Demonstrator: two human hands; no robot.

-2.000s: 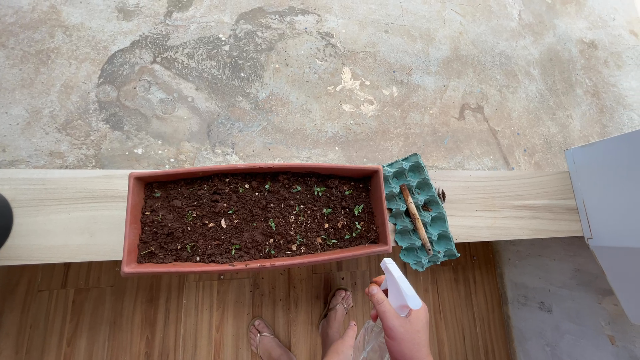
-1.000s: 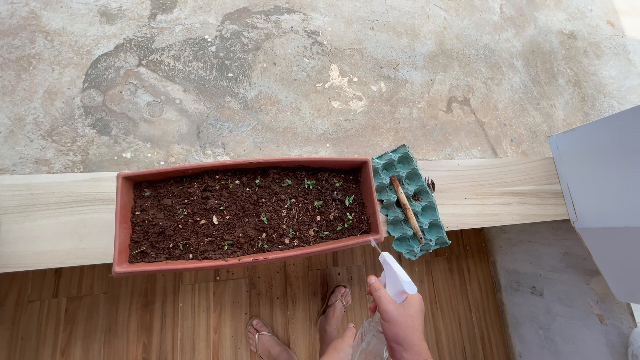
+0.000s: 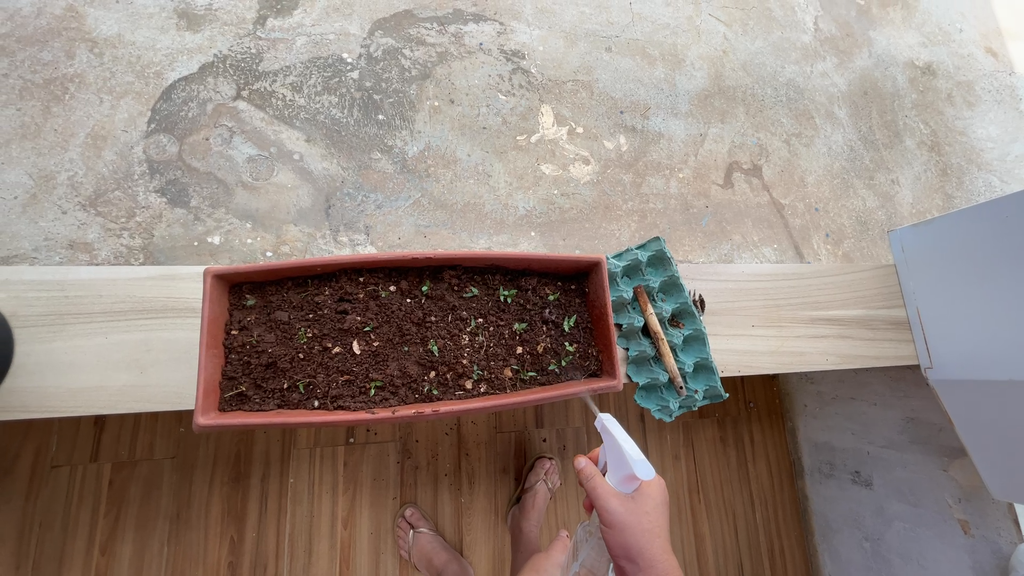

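My right hand [image 3: 632, 516] grips the neck of a clear spray bottle with a white trigger head [image 3: 622, 454], its nozzle pointing up at the planter's near right corner. A faint streak of spray shows at the nozzle. My left hand [image 3: 550, 558] shows only in part at the bottom edge, beside the bottle's clear body [image 3: 588, 548]; its grip is mostly hidden. Beyond them stands a long terracotta-coloured planter [image 3: 408, 414] filled with dark soil [image 3: 400, 344] and several small green seedlings [image 3: 507, 295].
A teal egg carton [image 3: 652, 268] with a wooden stick [image 3: 660, 340] on it lies against the planter's right end. Both rest on a pale wood-look ledge [image 3: 808, 320]. A grey-white panel [image 3: 968, 304] stands at right. Sandalled feet [image 3: 420, 536] are on the wooden floor below.
A streak of spray shows at the nozzle in the frame from one second ago and now, but not in the oldest frame. Both hands stay by the bottle.
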